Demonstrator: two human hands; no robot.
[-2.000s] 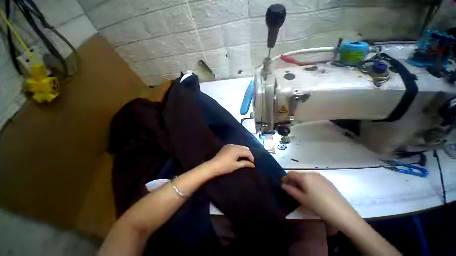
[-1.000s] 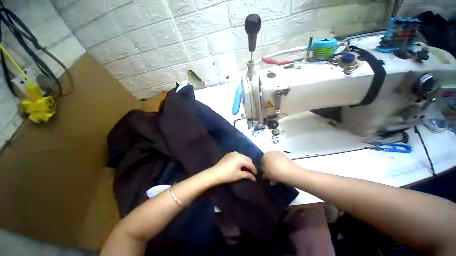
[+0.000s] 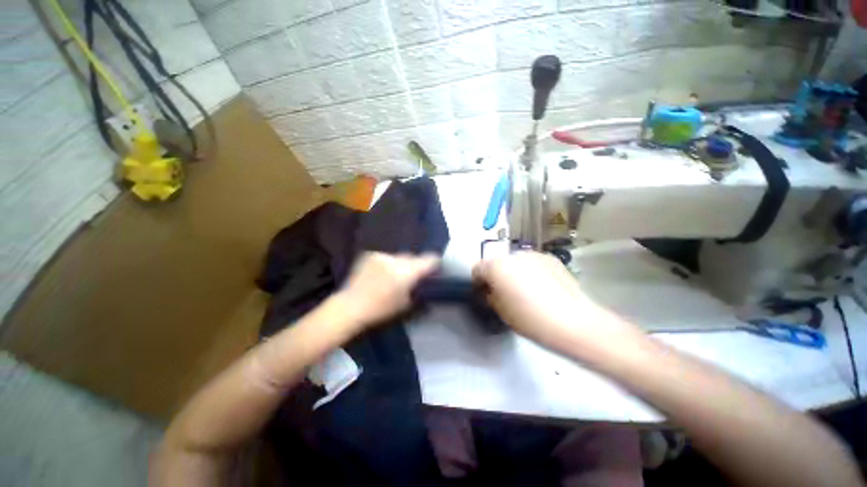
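The dark navy and maroon garment lies in a heap left of the sewing machine head and hangs over the table's front edge. My left hand and my right hand both grip a dark part of it, stretched between them in front of the needle area. Hands and cloth there are blurred. A white piece shows on the garment below my left forearm. The needle is hidden behind my right hand.
A brown cardboard guard stands at left below a yellow plug. A blue-handled tool lies beside the machine head. Blue-handled snips lie at right. A dark-handled screwdriver stands on the head. A white brick-patterned wall is behind.
Both hands have moved up towards the machine, lifting part of the garment off the table front. The cloth has shifted left, baring white table. The camera view has also shifted.
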